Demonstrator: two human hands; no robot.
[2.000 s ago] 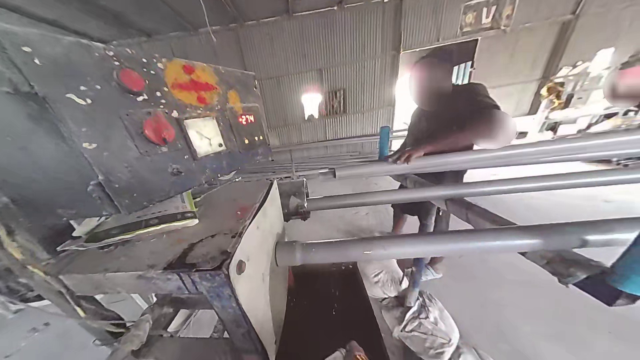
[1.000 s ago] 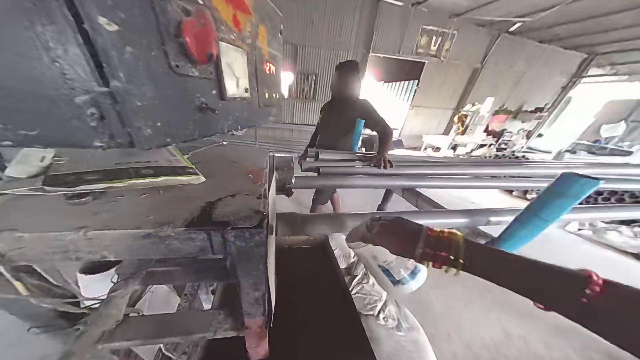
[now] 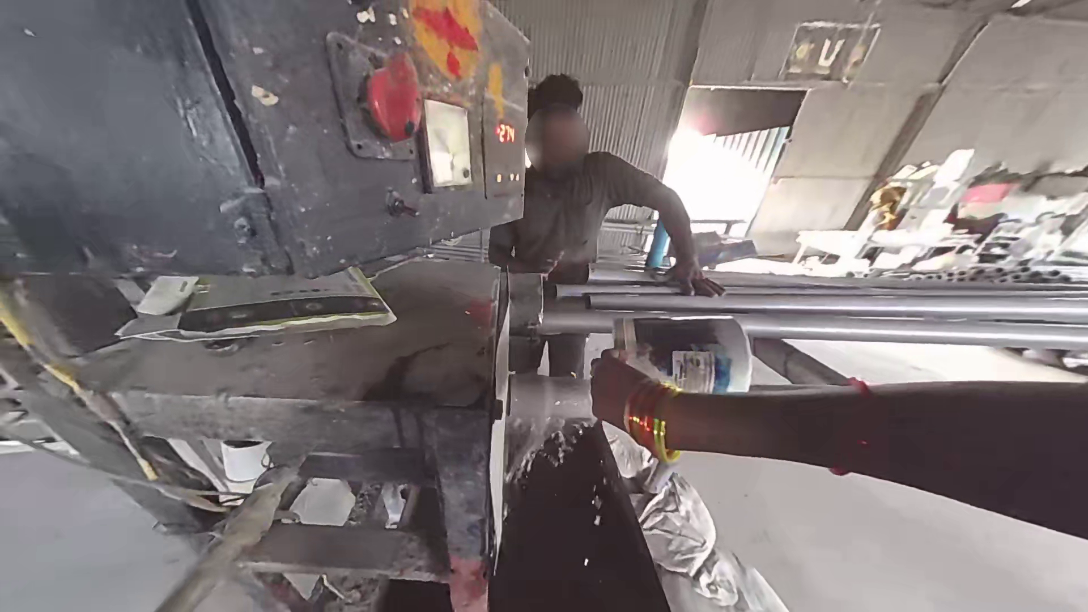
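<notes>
My right hand (image 3: 614, 387), with bangles at the wrist, comes in from the right and grips a white plastic container (image 3: 738, 353) that bears a label. The container is tilted in front of the grey pipes (image 3: 833, 329). Beside my hand, a wide grey pipe end (image 3: 551, 396) meets the plate at the machine's side. Clear liquid (image 3: 557, 442) splashes below it over a dark trough (image 3: 578, 527). My left hand is out of view.
A person (image 3: 565, 212) stands behind the pipes, one hand resting on them. A control panel (image 3: 459, 204) with a red knob hangs over the metal bench (image 3: 425, 340), which bears a flat printed bag (image 3: 289, 306). Crumpled sacks (image 3: 676, 518) lie right of the trough.
My right hand, out of view two seconds ago, came in from the right; the container is now raised beside the pipes, with liquid splashing. The blue piece across the pipes is gone from there. The view has shifted.
</notes>
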